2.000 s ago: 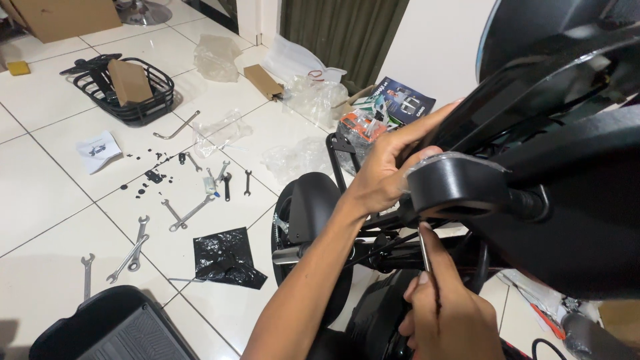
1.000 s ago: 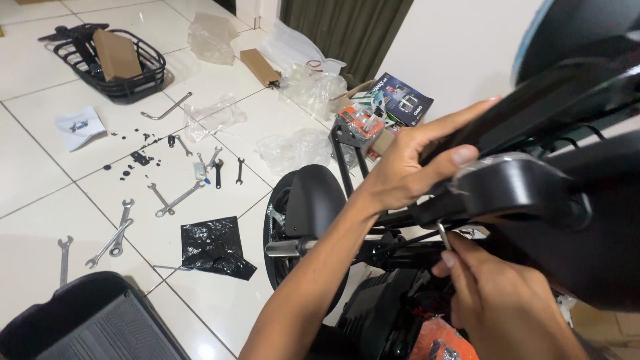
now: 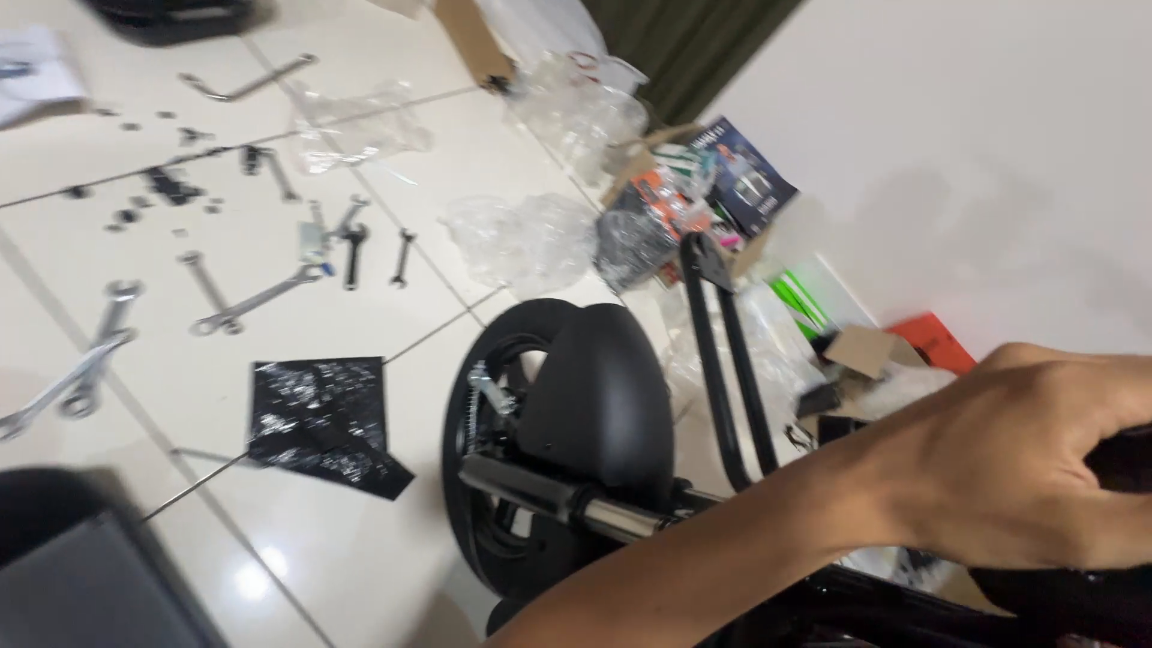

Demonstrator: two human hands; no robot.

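Observation:
My left hand [image 3: 1026, 459] reaches in at the right edge, over dark parts of the vehicle; its fingers run out of the frame, so its grip is hidden. Below the forearm lies the black frame of the vehicle. Its front wheel [image 3: 468, 432] has a black mudguard [image 3: 603, 405] and a fork tube [image 3: 621, 519] beside it. A black tubular bracket [image 3: 720, 360] rises behind the wheel. My right hand is out of view.
Combination wrenches [image 3: 94, 360], small black parts [image 3: 171, 184] and a black plastic bag [image 3: 319, 414] lie on the tiled floor. Clear wrapping [image 3: 522, 238] and an open box with packaging [image 3: 666, 198] are near the wall. A black bin-like container [image 3: 81, 576] stands lower left.
The view has swung, bringing the front wheel nearer the middle. My right hand, earlier holding a thin metal tool at the vehicle, has left the view. My left hand is now at the right edge.

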